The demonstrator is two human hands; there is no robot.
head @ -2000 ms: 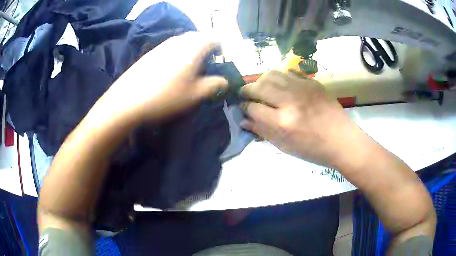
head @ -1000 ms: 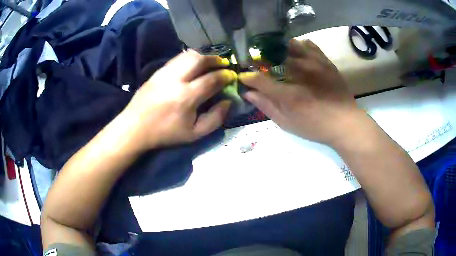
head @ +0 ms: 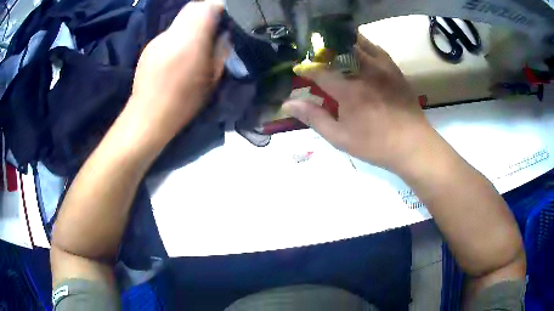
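Note:
The dark garment (head: 73,115) lies bunched at the left of the white table, with pale strips showing. My left hand (head: 185,67) holds a raised part of the dark cloth left of the needle area. A narrow dark end with a pale patch runs from it to the needle area (head: 307,51), lit yellow-green. My right hand (head: 358,103) is beside the needle, its index fingertip near the presser foot and its thumb apart below. Whether its fingers touch cloth is unclear. Blur hides the cloth edge.
The grey machine arm (head: 419,18) spans the top. Black-handled scissors (head: 452,39) lie behind it on the cream bed (head: 437,76). The white table (head: 273,200) has printed markings near its front. Blue plastic baskets (head: 534,243) stand below the edge at right.
My left hand has moved up and left from the needle, drawing cloth with it. My right hand stays beside the needle, with its thumb now apart from the fingers. More red strip shows.

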